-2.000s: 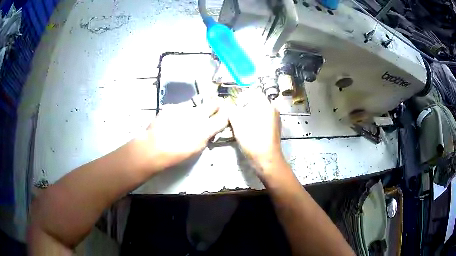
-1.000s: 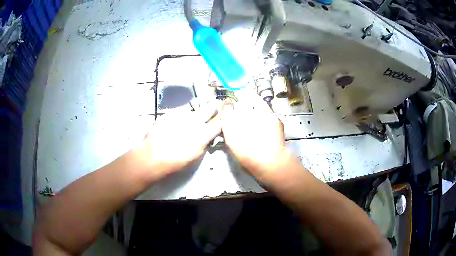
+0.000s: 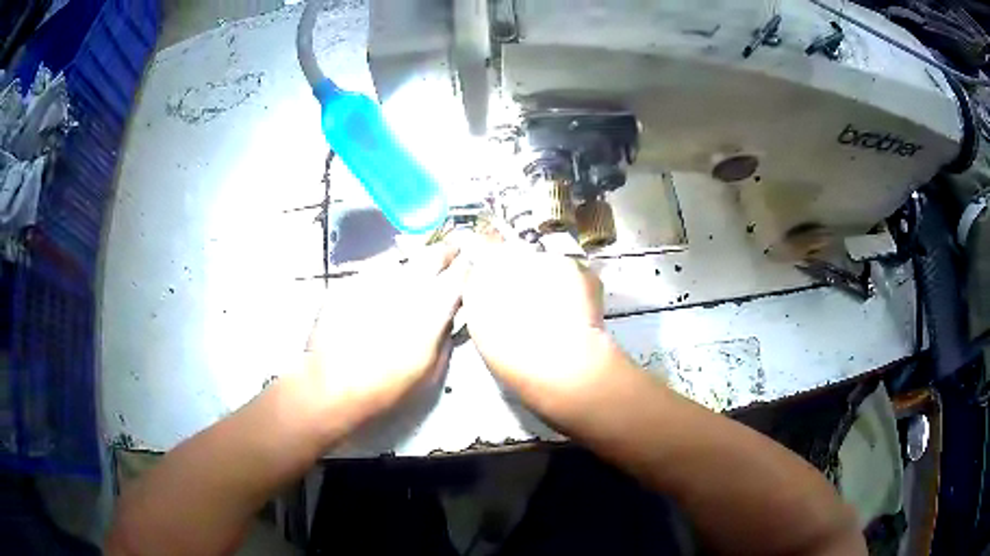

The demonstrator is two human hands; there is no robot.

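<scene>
My left hand (image 3: 380,326) and my right hand (image 3: 532,310) lie side by side on the white table, just in front of the needle area of the sewing machine (image 3: 695,119). Both hands are washed out by the lamp. Their fingertips meet close to the small metal parts. A small pale bit shows between them, but glare hides what the fingers hold. Two brass-coloured cylinders (image 3: 576,213) stand right of the fingertips. The blue sewing lamp (image 3: 380,163) hangs above and left of them.
A blue plastic crate (image 3: 54,348) with whitish pieces (image 3: 27,141) stands left of the table (image 3: 185,217). A dark metal tool (image 3: 836,276) lies at the machine base. Pale cloth panels (image 3: 872,456) hang below the table's right edge, beside an orange-brown rim.
The view has shifted, so the lamp and needle area sit further left and more crate shows. My hands stay together at the needle area.
</scene>
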